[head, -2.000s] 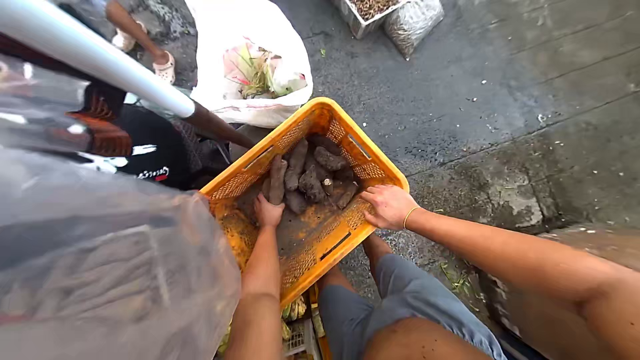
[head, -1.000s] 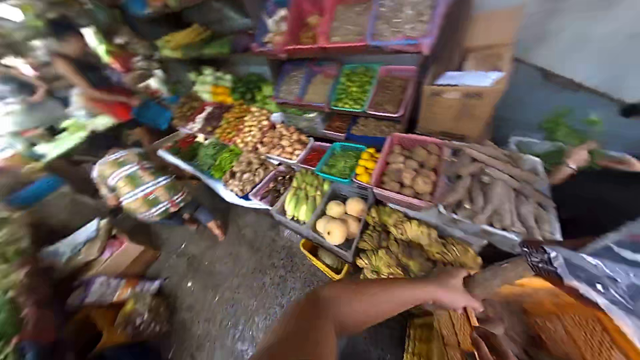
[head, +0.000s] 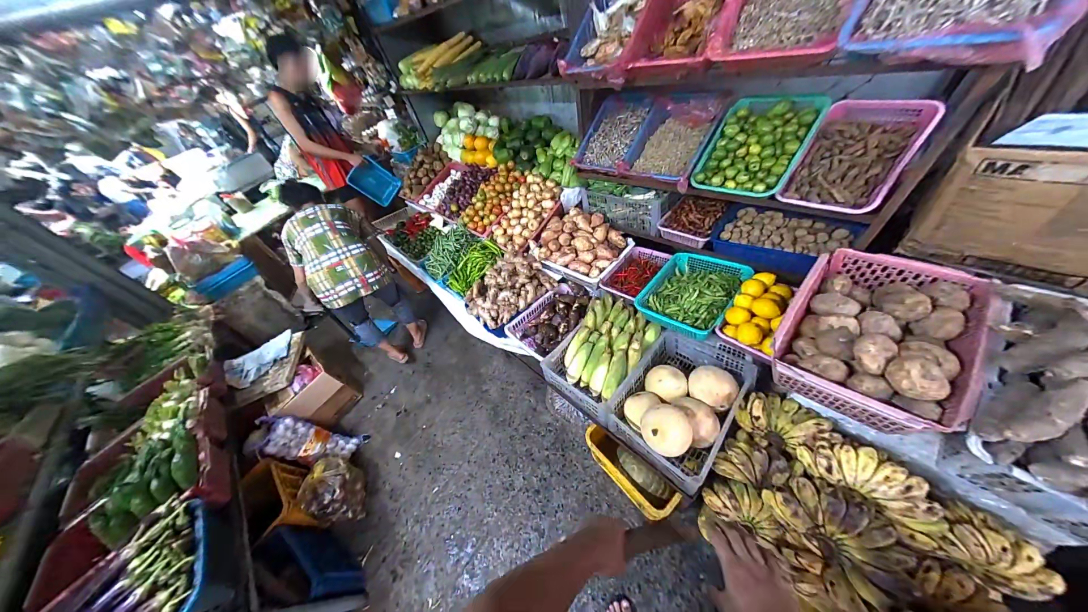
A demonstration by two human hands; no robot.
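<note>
At the bottom edge of the head view, my left hand (head: pixel 591 548) is blurred over the wet floor, its fingers not clear; I cannot tell whether it holds anything. My right hand (head: pixel 748 565) lies to its right, at the left edge of the banana bunches (head: pixel 841 510), fingers extended, nothing visible in its grasp. Just above the hands is a yellow crate (head: pixel 633 476) with a large dark vegetable inside. A grey crate (head: pixel 680 412) of round pale gourds stands over it. Beyond sits a pink basket (head: pixel 884 340) of brown round tubers.
Tiered baskets of vegetables line the right side, with corn (head: pixel 608 348) and lemons (head: pixel 756 306) nearby. Long grey tubers (head: pixel 1037 382) lie at far right. A person in a checked shirt (head: pixel 336 251) bends over the aisle; another stands behind. Boxes (head: pixel 314 395) and produce stand at left.
The view has swung from the yellow crate of brown tubers, which both hands touched two seconds ago, to the stalls. That crate is out of view now, and my right hand is beside the bananas.
</note>
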